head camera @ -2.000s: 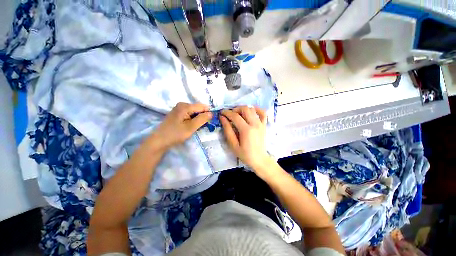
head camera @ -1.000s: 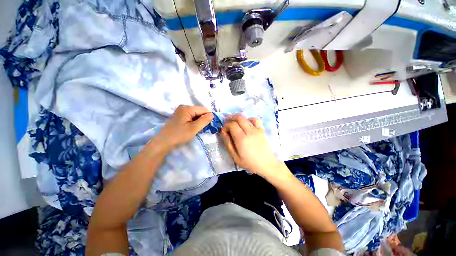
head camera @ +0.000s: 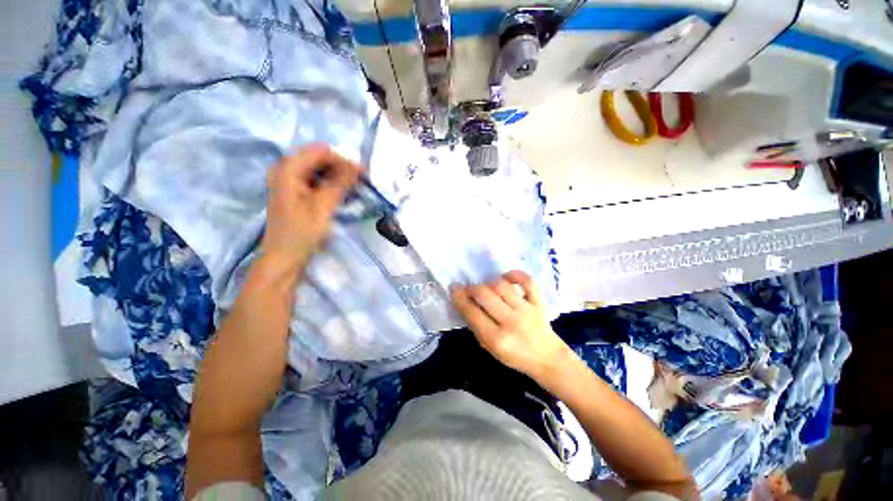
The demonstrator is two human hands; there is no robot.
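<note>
The garment piece (head camera: 211,147), pale blue inside and deep blue floral outside, lies on the machine bed and hangs over its front edge. My left hand (head camera: 308,196) is slightly blurred and pinches a fold of the cloth left of the presser foot. My right hand (head camera: 504,311) rests on the cloth near the front edge, fingers on its pale part; whether it grips is unclear. The presser foot (head camera: 439,127) stands over the cloth's far part; the needle point is lost in glare. Between my hands the cloth parts, showing the bed and a dark spot.
The white sewing machine (head camera: 607,49) with a blue stripe stands behind the cloth. Scissors with yellow and red handles (head camera: 629,117) lie on the bed. A small red stick (head camera: 774,164) lies further right. A ruler strip (head camera: 725,252) runs along the front edge. A floral fabric heap (head camera: 725,362) sits lower right.
My left hand has moved left and away from me, drawing a fold of cloth with it. My right hand has moved right and toward me. The hands are now apart. The camera view has shifted slightly.
</note>
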